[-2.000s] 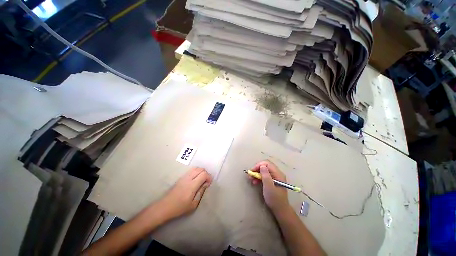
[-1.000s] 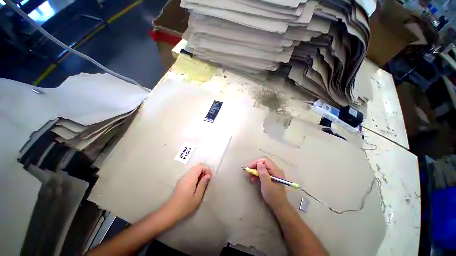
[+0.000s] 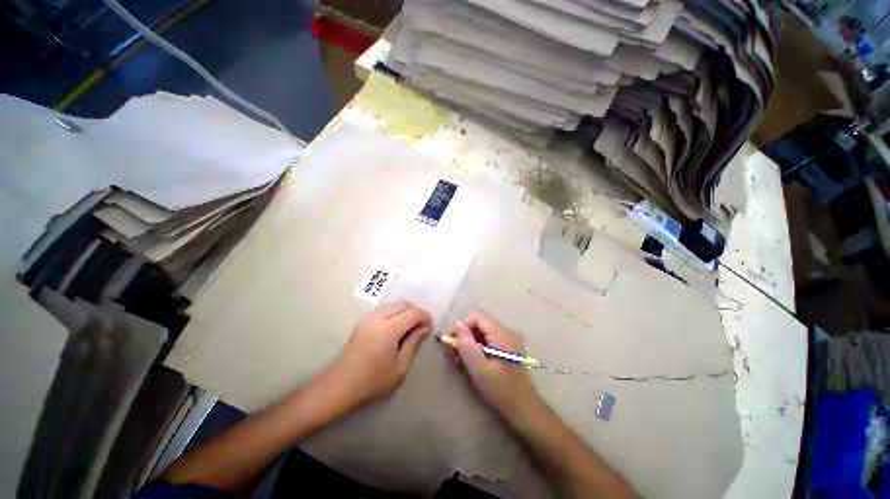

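A beige-grey fabric panel (image 3: 293, 244) lies flat under both hands. My right hand (image 3: 488, 356) holds a pen-shaped tool (image 3: 507, 357) with yellow ends, its tip pointing left close to my left fingertips. A thin cord (image 3: 634, 376) runs right from its rear. My left hand (image 3: 385, 349) rests on the panel with fingers bent together near the tip; whether it pinches a thread cannot be seen. A black label (image 3: 438, 203) and a white printed label (image 3: 375, 286) lie above my left hand. A small grey tag (image 3: 606, 406) lies at right.
A tall panel stack (image 3: 546, 68) stands behind the work, with a power strip (image 3: 664, 229) and black adapter (image 3: 705, 239) at its right foot. Dark thread clippings (image 3: 551, 190) lie on the table (image 3: 771, 341). A lower panel stack (image 3: 146, 224) stands at left. A blue crate (image 3: 844, 448) is at far right.
My right hand has moved left with the pen tool, bringing its tip close to my left fingers. The cord is now drawn straighter. The camera view has shifted slightly.
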